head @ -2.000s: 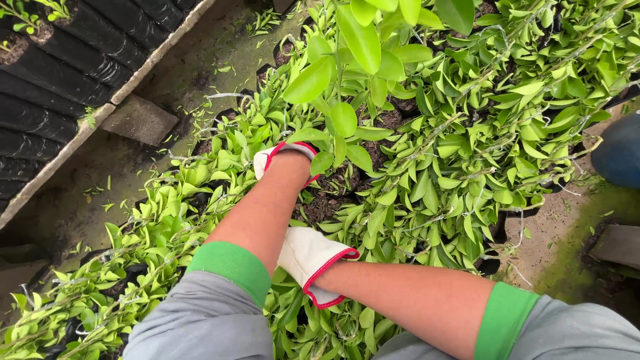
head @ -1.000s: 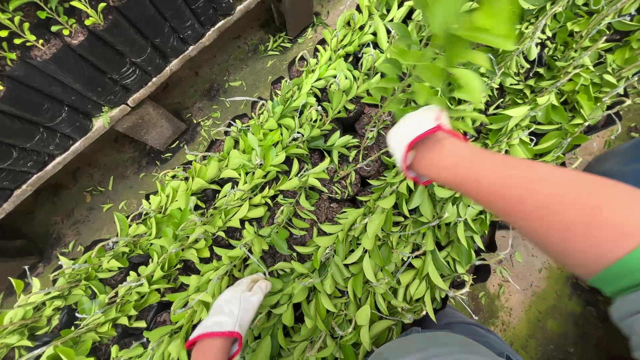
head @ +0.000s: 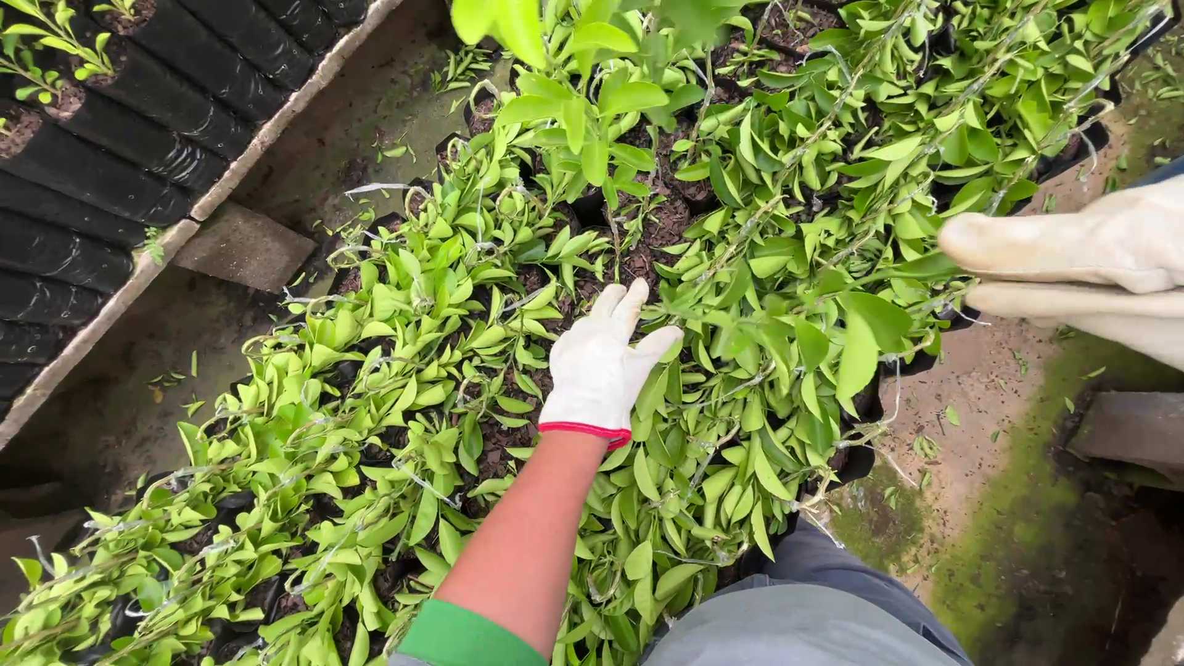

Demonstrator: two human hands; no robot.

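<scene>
My left hand (head: 597,375), in a white knit glove with a red cuff, reaches into bent-over leafy seedlings (head: 398,342). Its thumb stands apart from the fingers, and nothing shows in its grasp. The fingertips are at the foot of an upright young plant (head: 592,120), beside dark soil (head: 661,222). At the right edge, my right hand (head: 1073,254), gloved too, is raised over the bed's edge. Its fingers are closed at the end of a leafy green shoot (head: 860,342) that hangs leftward over the seedlings. The grip itself is partly out of frame.
Black grow bags (head: 157,120) with small seedlings stand behind a concrete kerb (head: 176,240) at upper left. Concrete blocks (head: 245,248) lie on the mossy ground on both sides. Thin clear ties (head: 425,481) run among the bent stems.
My left hand has moved from the lower part of the bed up to the middle. My right hand has moved right, away from the plants, and a leafy shoot now shows at its fingers.
</scene>
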